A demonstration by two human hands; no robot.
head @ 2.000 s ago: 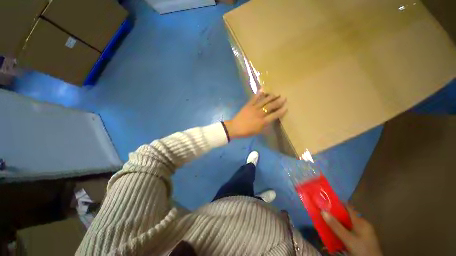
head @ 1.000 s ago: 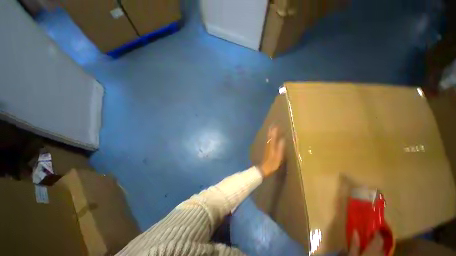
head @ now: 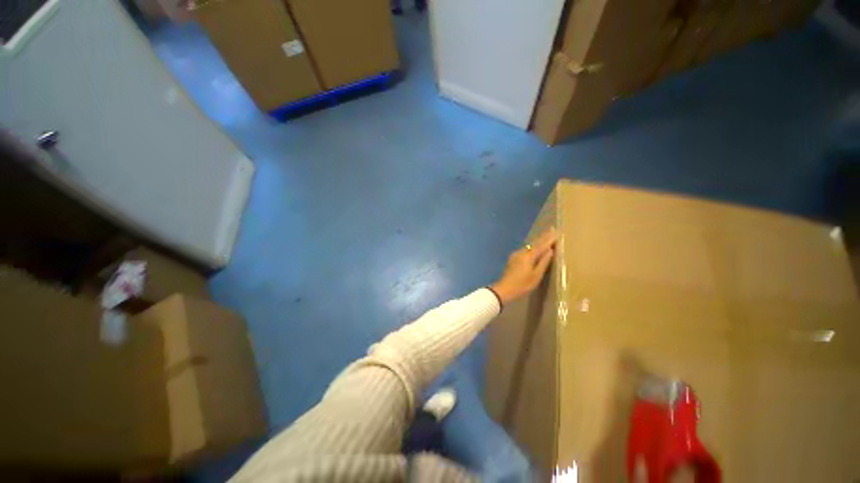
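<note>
A large brown carton (head: 698, 274) stands at the right, with glossy tape along its left top edge and a darker tape band across its top. My left hand (head: 530, 269) is at the carton's left side, with its fingertips on the edge near the far corner; it holds nothing. The red tape gun (head: 665, 434) is over the near part of the carton top, blurred and cut off by the bottom edge; whether it rests there or is held does not show. My right hand is out of the picture.
Cartons on a blue pallet (head: 335, 95) stand at the back left. A pale door (head: 123, 141) is at the left and a white panel (head: 495, 57) at the back. More cartons (head: 575, 94) stand behind, and an upright carton (head: 212, 377) at the lower left. The floor (head: 377, 208) is blue.
The view has shifted, showing the carton's whole far edge. My left hand has moved up the side to the top edge near the far corner. The tape gun came over the carton top; my right hand left view.
</note>
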